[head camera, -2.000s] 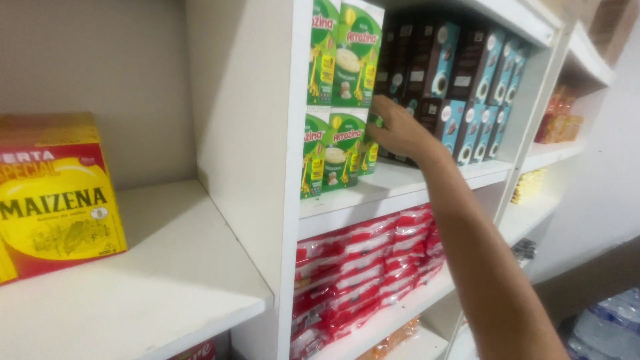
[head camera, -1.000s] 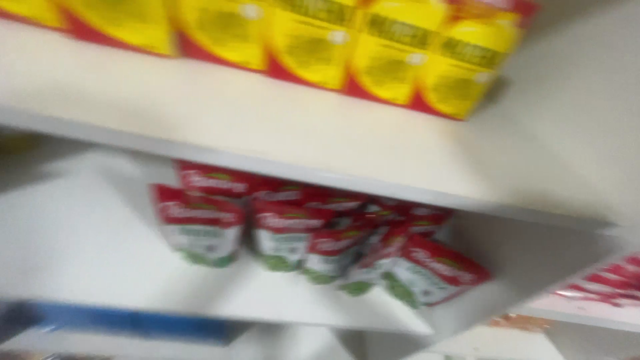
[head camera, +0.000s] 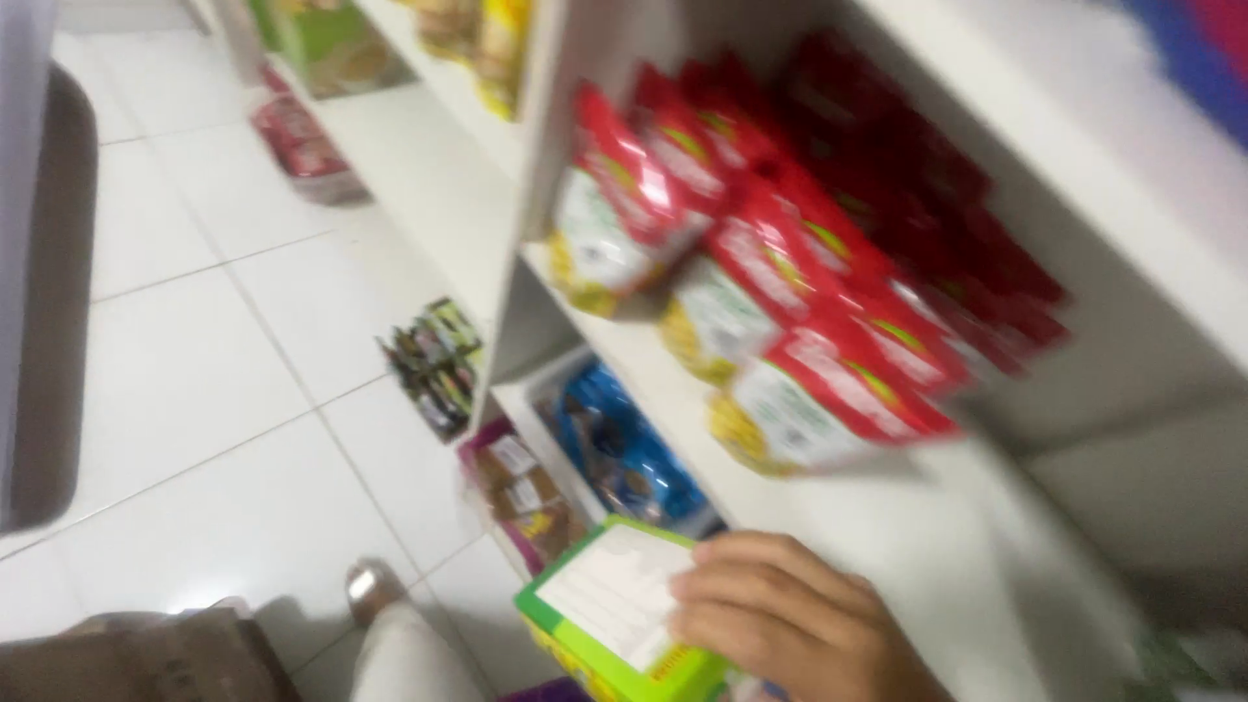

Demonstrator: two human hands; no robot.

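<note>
At the bottom right, my right hand [head camera: 780,609] grips a green and yellow carton [head camera: 624,600] by its side. The fingers lie along the edge of the carton's white printed panel, and the thumb is hidden. The carton is tilted beside the front edge of a white shelf. Above and behind it, several red and white pouches with yellow bases [head camera: 819,390] stand on that shelf. My left hand is out of view. The picture is blurred.
A low shelf holds blue packets [head camera: 634,448], near an open carton of brown packages [head camera: 526,497]. Small dark packs [head camera: 434,366] sit low by the shelving. A brown cardboard box [head camera: 146,658] and a foot [head camera: 375,590] are on the tiled floor [head camera: 195,419].
Two seconds ago my right hand was at the green cartons on a shelf; now it holds a green carton low beside the pouches. The view has swung sharply down.
</note>
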